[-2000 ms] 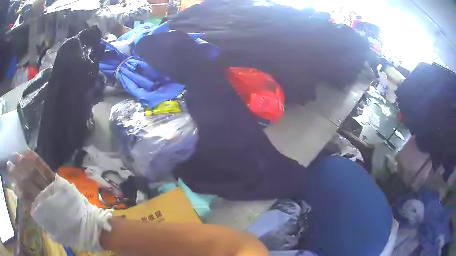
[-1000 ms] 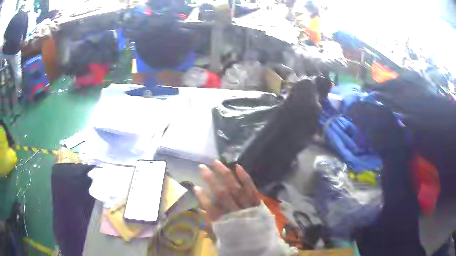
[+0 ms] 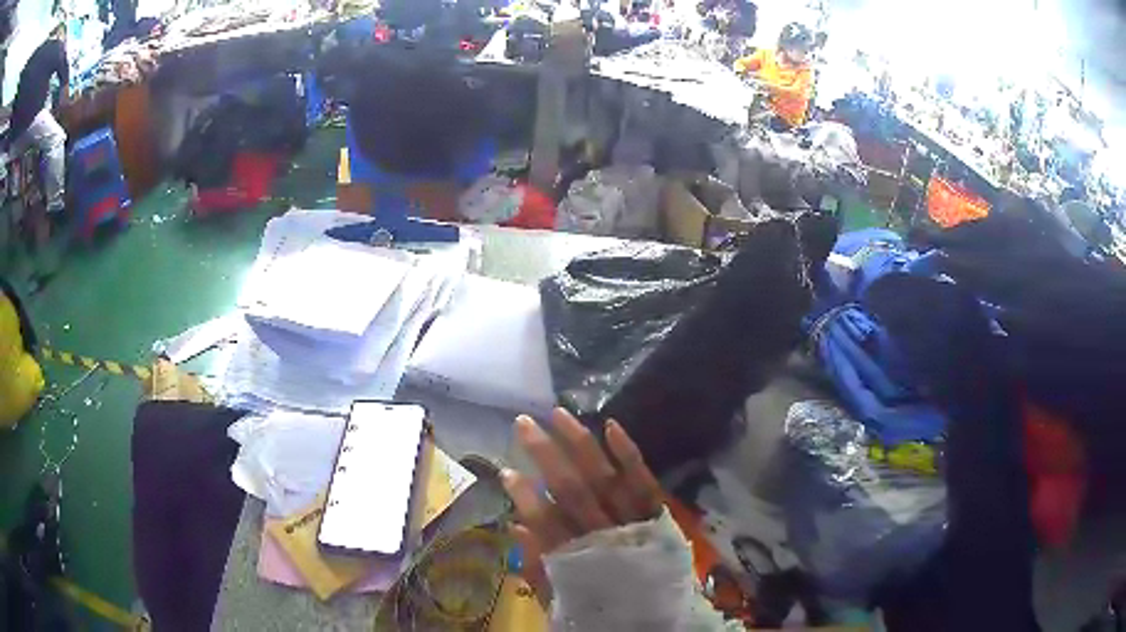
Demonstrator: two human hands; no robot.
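My right hand (image 3: 587,494), wrapped at palm and wrist in white gauze, is at the bottom centre with fingers apart and holds nothing. It is right of the smartphone (image 3: 373,479) and does not touch it. The phone lies with its screen glowing white on yellow-brown kraft pieces (image 3: 309,543), over a pink sheet (image 3: 282,564). Yellow-brown coiled bands (image 3: 451,580) lie between phone and hand. My left hand is not in view.
White paper stacks (image 3: 324,291) with a dark blue clipboard clip (image 3: 393,233) lie beyond the phone. A black plastic bag (image 3: 624,309), blue garments (image 3: 864,340) and a clear bag (image 3: 852,494) are at right. A dark cloth (image 3: 183,506) hangs at left. A person in orange (image 3: 780,80) is far back.
The view has swung left, bringing the phone and papers into sight. My right hand shows near the bottom centre instead of the left edge; it stays open. The phone has not moved on the table.
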